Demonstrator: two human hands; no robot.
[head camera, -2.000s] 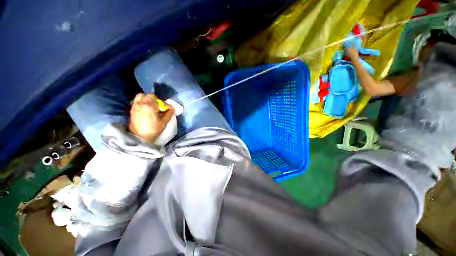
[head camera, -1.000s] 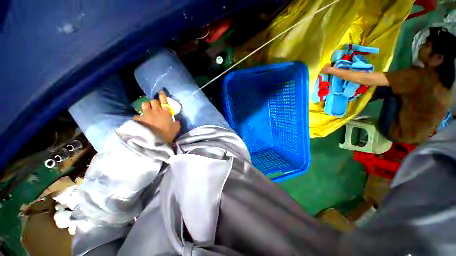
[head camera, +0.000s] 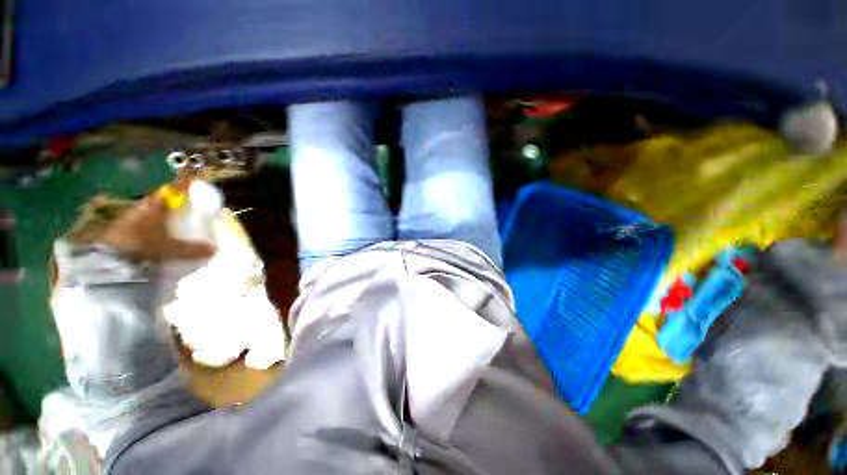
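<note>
My left hand is at the left, blurred, above the carton's edge. It is closed on a small white plush toy, whose rounded end shows past the fingers. A yellow band sits on a finger. My right arm reaches to the right edge. Only a blurred sliver of my right hand shows there, cut off by the edge, so its fingers and anything in them are hidden. No thread or needle can be made out.
White plush pieces lie heaped in a brown carton at my left. A blue plastic basket stands by my knee. Beyond it are a yellow sack and blue and red fabric pieces. The dark blue table spans the top.
My left hand has moved left from my lap with the white toy, over beside the carton. The view has turned. The taut thread and the other person no longer show.
</note>
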